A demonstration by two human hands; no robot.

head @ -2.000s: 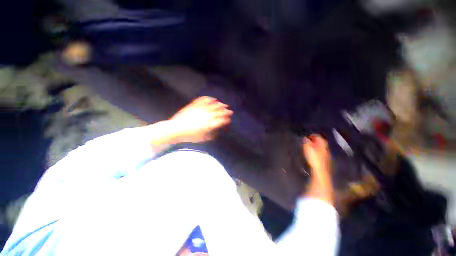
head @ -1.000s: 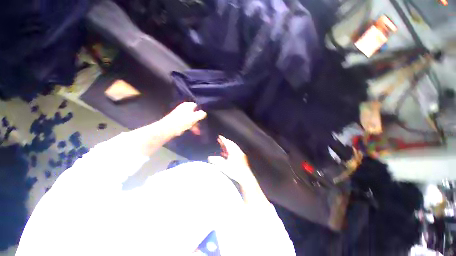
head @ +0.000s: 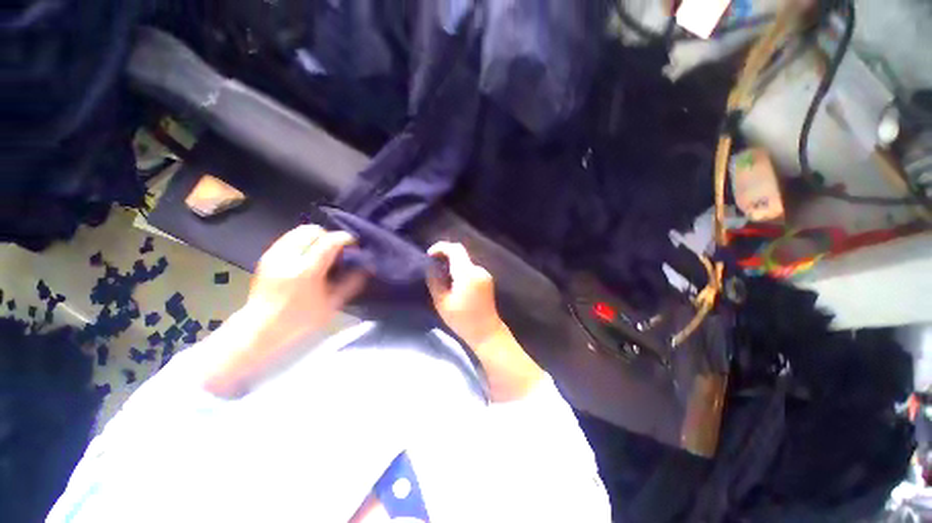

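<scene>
A dark navy garment (head: 393, 194) runs from the heap behind, over the padded bar, to the near side of the board. My left hand (head: 305, 274) is closed on its left edge; the fingers are slightly blurred. My right hand (head: 465, 296) pinches its right edge between thumb and fingers. The cloth is stretched between both hands above the dark board (head: 557, 378). The iron (head: 611, 319), dark with a red spot, rests at the board's right part, untouched.
A long grey padded bar (head: 276, 128) lies behind the board. A tan block (head: 213, 196) sits at the board's left end. A large dark garment heap (head: 572, 174) lies behind. The tan iron hose (head: 724, 194) rises at right. Dark scraps (head: 128, 296) litter the floor.
My hands, close together a second ago with the left at the cloth's edge, are now further apart, both gripping the garment. The cloth is drawn nearer to me. The view has shifted slightly.
</scene>
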